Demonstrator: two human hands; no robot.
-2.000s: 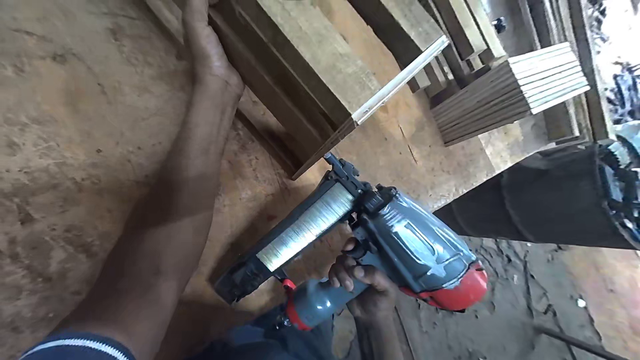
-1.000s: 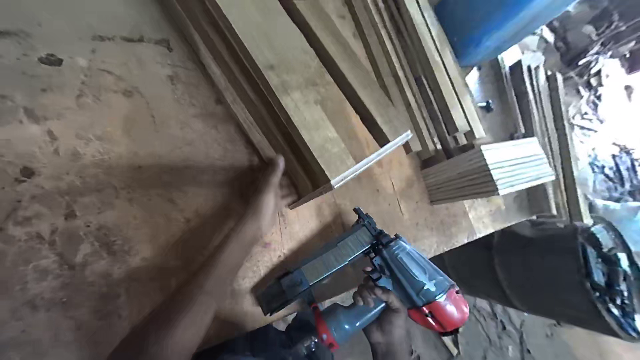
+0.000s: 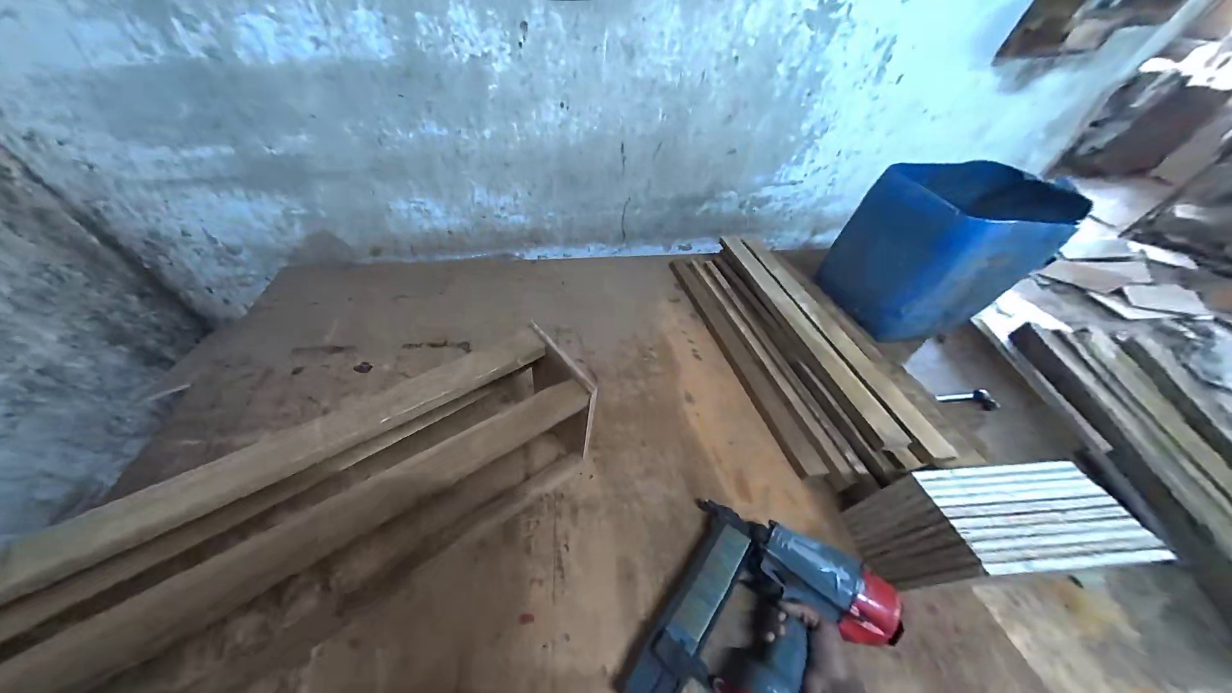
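Observation:
My right hand (image 3: pixel 804 626), at the bottom of the head view, is wrapped around the handle of a pneumatic nail gun (image 3: pixel 818 573) with a red end cap. The gun's nose points up and left, over the plywood tabletop (image 3: pixel 616 577). Left of it lies a long wooden frame (image 3: pixel 385 452) of parallel boards, with a thin end panel (image 3: pixel 568 361) across its near-centre end. The frame runs off the lower left edge of the view. My left hand is out of sight.
Several wood strips (image 3: pixel 799 356) lie behind the gun, beside a stack of thin panels (image 3: pixel 1020 525). A blue plastic container (image 3: pixel 924 250) stands at the back right, with a hammer-like tool (image 3: pixel 972 397) near it. A worn wall (image 3: pixel 481 135) borders the back.
The view has swung up and round to show the wall. The wooden frame lies at a different angle, away from the strips. My left hand, on the frame's side earlier, has left the view.

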